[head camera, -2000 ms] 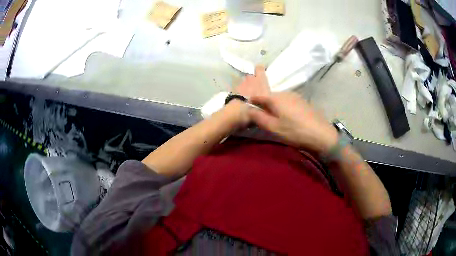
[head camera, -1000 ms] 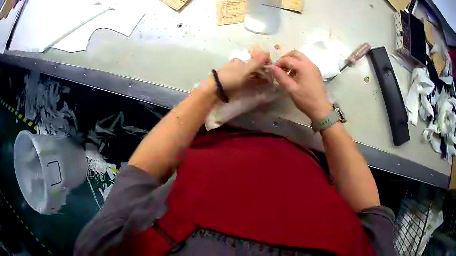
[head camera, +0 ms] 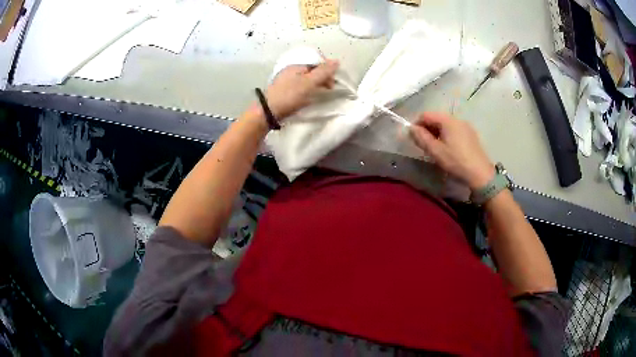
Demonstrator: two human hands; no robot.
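A white cloth bundle lies across the table's front edge in front of me, cinched at its middle by a narrow white tie strip. My left hand is left of the cinch, its fingers closed on one end of the strip. My right hand is right of the bundle and pinches the other end. The strip is stretched straight between the hands. The bundle flares out on both sides of the cinch.
An awl or screwdriver and a black bar lie right. White strips are at the far right. Tan tickets and a translucent grey piece lie behind. White cut panels lie left; a white bin stands below.
My hands were together over the bundle and have moved apart, left hand leftward, right hand rightward and down. The strip is now taut and the cinched bundle is plainly visible.
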